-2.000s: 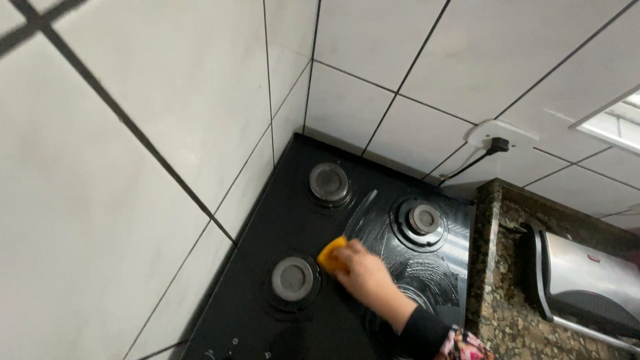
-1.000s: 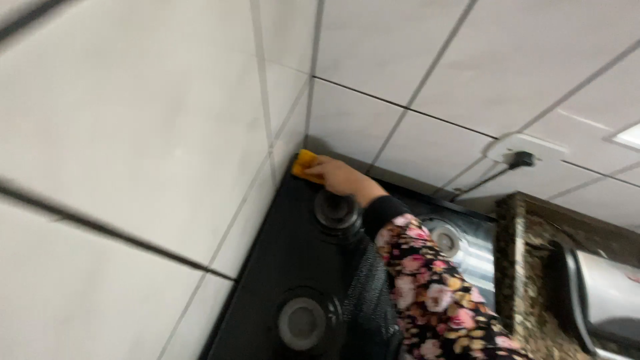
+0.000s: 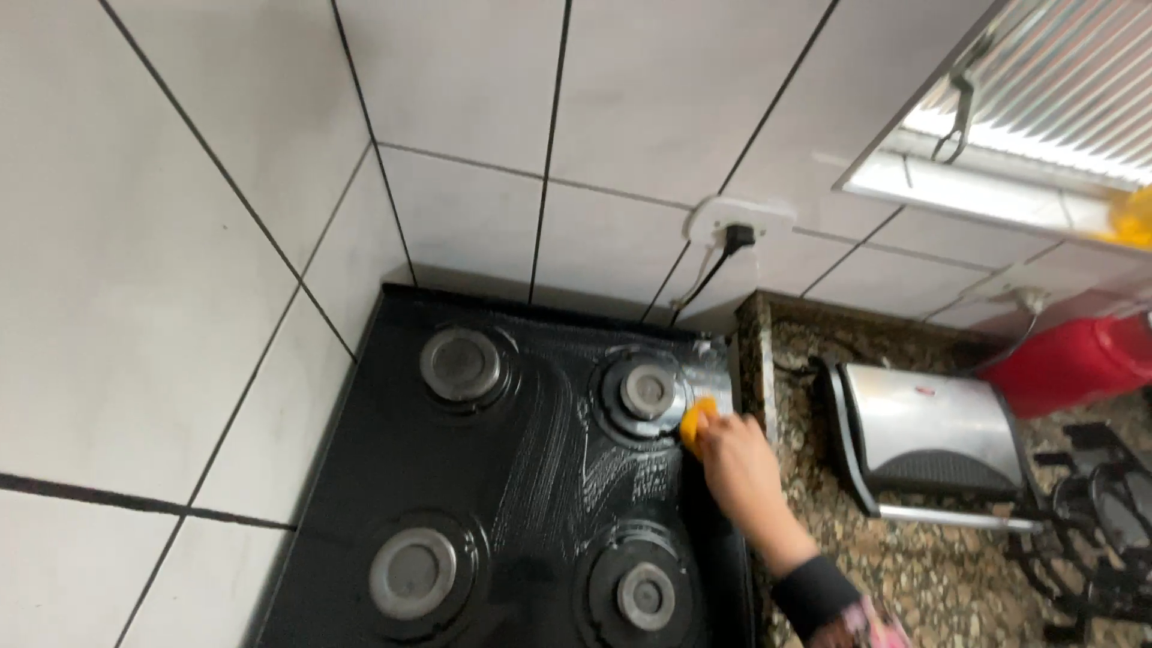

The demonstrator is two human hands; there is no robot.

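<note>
My right hand holds a yellow sponge against the black stovetop, near its right edge. The sponge is just right of the back right burner. Soapy streaks cover the middle and right of the surface. The back left burner, front left burner and front right burner have no grates over them. A dark cuff and floral sleeve show at my right wrist. My left hand is not in view.
White tiled walls meet behind the stove. A black plug sits in a wall outlet, its cord hanging behind the stove. On the granite counter stand a silver grill press, black stove grates and a red container. A window is upper right.
My right hand with the sponge has moved from the stove's middle to its back left corner, then across to the right edge. The view now takes in more of the counter and window.
</note>
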